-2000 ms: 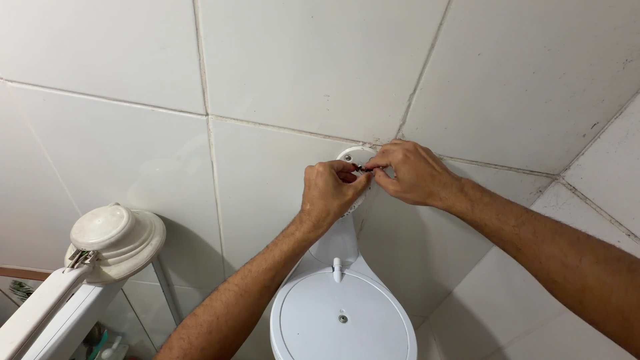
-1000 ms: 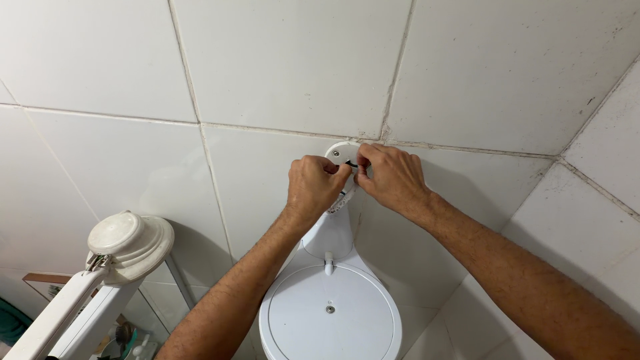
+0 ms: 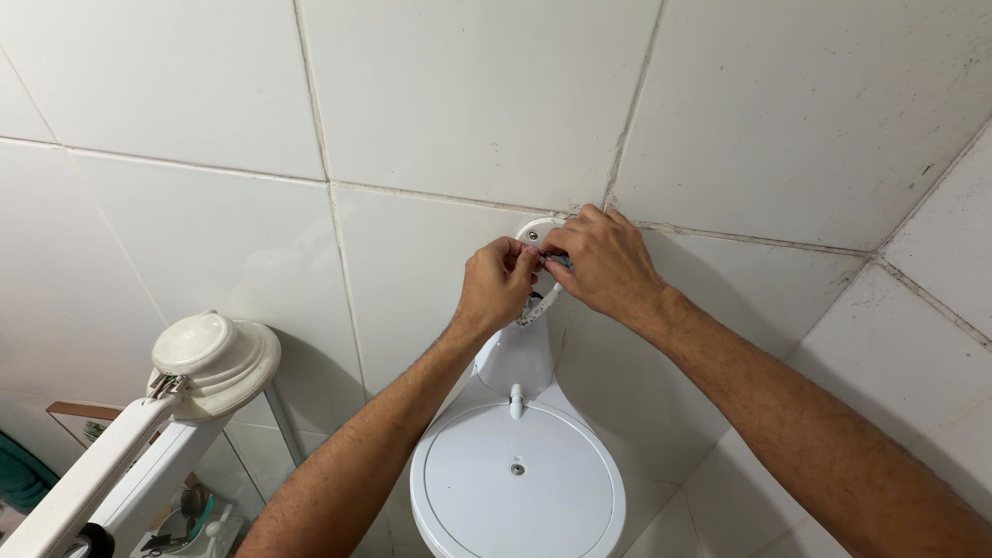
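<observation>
A white round wall plate (image 3: pixel 533 235) with a screw in it is fixed to the tiles, partly covered by my hands. In front of it, the fingertips of my left hand (image 3: pixel 500 283) pinch a small dark wire end. My right hand (image 3: pixel 601 260) meets them from the right, its fingers also closed on thin wires, one of them bluish. Just how the wires join is hidden by the fingers. Below hangs a white plastic wall fixture (image 3: pixel 515 496) with a round cover, a central screw and a small white knob. A speckled white curved rim (image 3: pixel 540 308) shows under my hands.
At lower left, a round white fitting (image 3: pixel 209 360) stands by the wall, joined to a white arm (image 3: pixel 93 477). Beneath it are a mirror-like panel and a container with a brush (image 3: pixel 194 504). A teal cloth (image 3: pixel 23 473) hangs at the left edge. Tiled walls meet at the right.
Both hands stay together before the wall plate, while their fingers have shifted around the wires. The dark wire seen between them a second ago is now mostly covered.
</observation>
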